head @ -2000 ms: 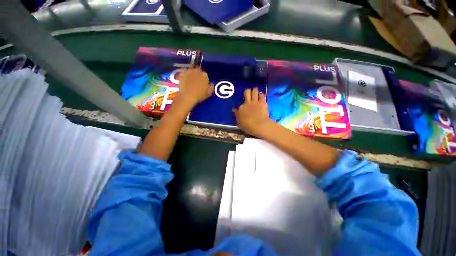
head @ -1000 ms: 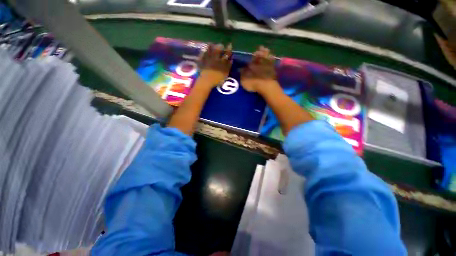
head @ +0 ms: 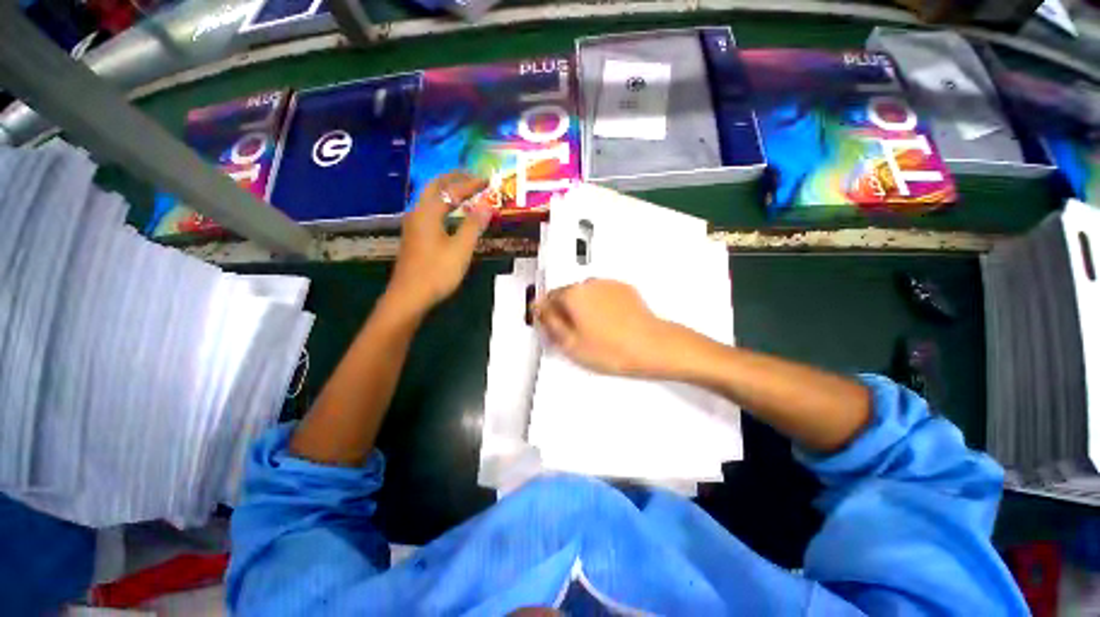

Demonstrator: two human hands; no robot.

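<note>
A small pile of white insert sheets lies on the dark green bench in front of me, with an oblong slot near the top left. My right hand is on the pile's left part, fingers bent at the top sheet's left edge; whether it grips the sheet I cannot tell. My left hand is raised at the conveyor's edge, fingers apart and empty, just in front of a printed carton. A box with a navy logo panel lies on the conveyor, left of that carton.
A tall leaning insert stack stands at left, a shorter one at right. Small black objects lie on the bench. Open grey boxes and printed cartons line the conveyor. A metal post crosses the upper left.
Both hands have left the navy panel. My right hand has come back to the white sheets; my left hand has moved back to the conveyor edge. The boxes have shifted left in view.
</note>
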